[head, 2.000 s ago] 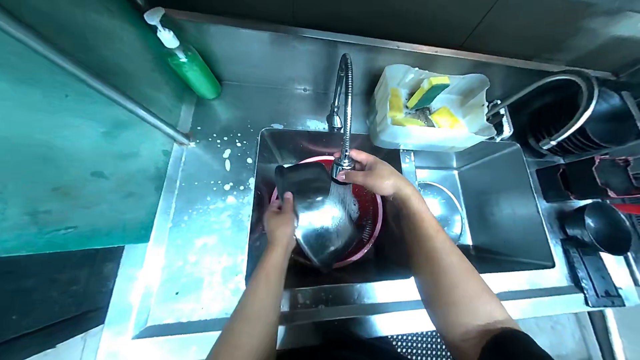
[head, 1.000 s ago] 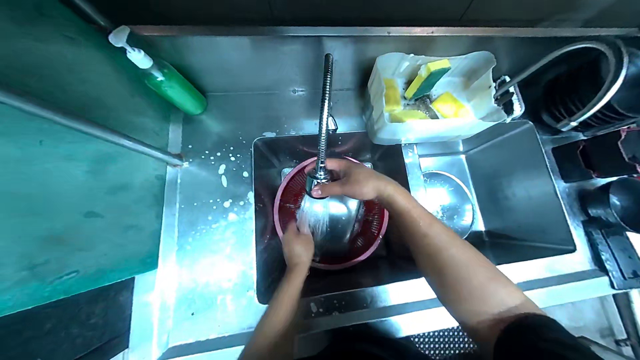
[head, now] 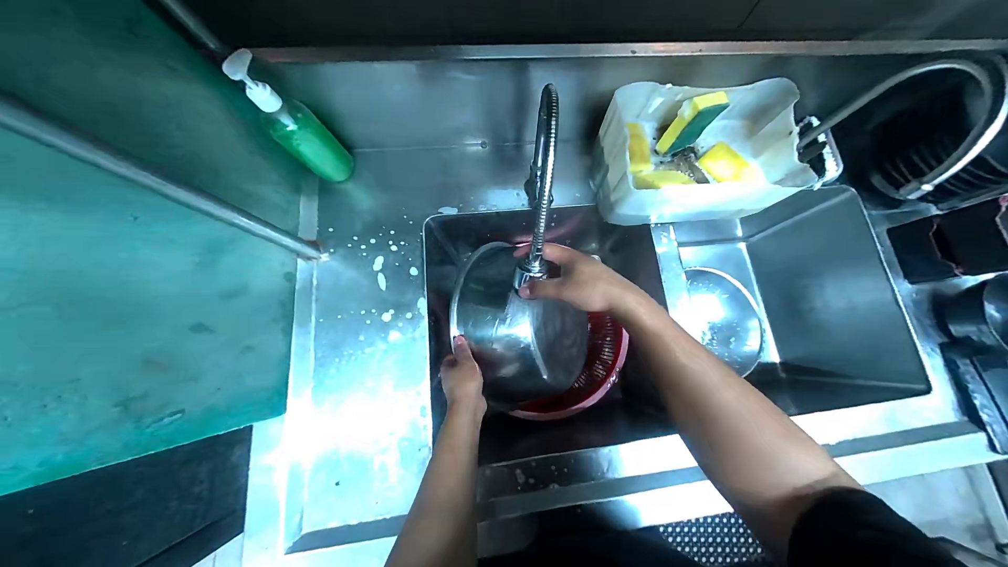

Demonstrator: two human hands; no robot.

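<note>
My left hand (head: 463, 376) grips the near left rim of a stainless steel bowl (head: 520, 331), which is tilted over a red plastic colander (head: 602, 370) in the left sink basin. My right hand (head: 579, 277) holds the head of a flexible spring-neck faucet (head: 545, 173) above the bowl. Water runs from the faucet head into the bowl. Much of the colander is hidden beneath the bowl.
A white plastic container (head: 701, 206) with several sponges stands behind the basins. A round metal lid or bowl (head: 723, 319) lies in the right basin (head: 835, 307). A green pump bottle (head: 311, 142) stands back left, beside a green panel (head: 142, 299).
The bowl has turned in my left hand, and its round rim now shows at the left. My left hand has shifted to that rim. The right hand still holds the faucet head.
</note>
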